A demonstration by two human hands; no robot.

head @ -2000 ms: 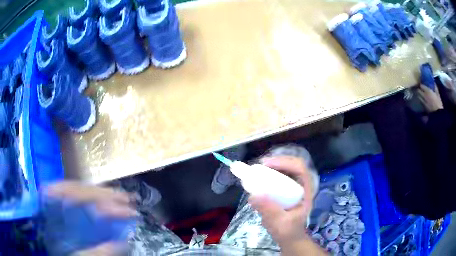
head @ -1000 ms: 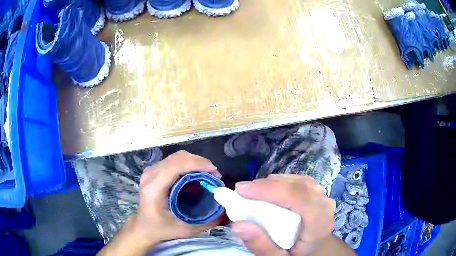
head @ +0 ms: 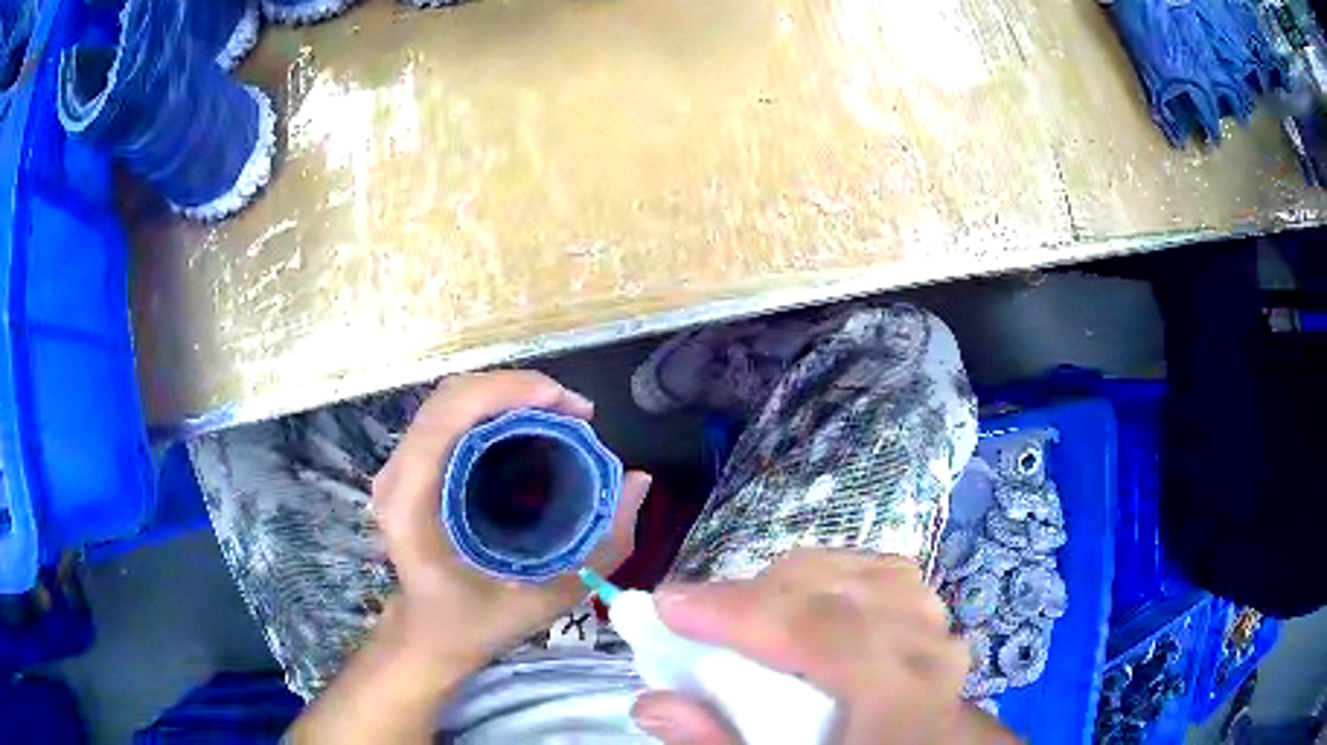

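My left hand (head: pixel 422 510) holds a dark blue tubular piece (head: pixel 463 510) over my lap, its round open end facing up toward me. My right hand (head: pixel 830 633) grips a white glue bottle (head: pixel 699 662) low in the view. The bottle's green-blue nozzle tip is just outside the tube's rim, at its lower right. The inside of the tube is dark, and glue in it cannot be made out.
The tan bench (head: pixel 655 175) runs across in front. A blue piece with a whitish rim (head: pixel 168 124) stands tilted by the left tote (head: pixel 73 320). More blue pieces (head: pixel 1193 58) lie at the far right. A blue tote of pale rings (head: pixel 1070 553) is right of my knee, near a person's dark sleeve (head: pixel 1237 437).
My left hand took up the tube between the first two frames. Since then the tube has moved up and left, and the nozzle has moved from inside its opening to outside the rim.
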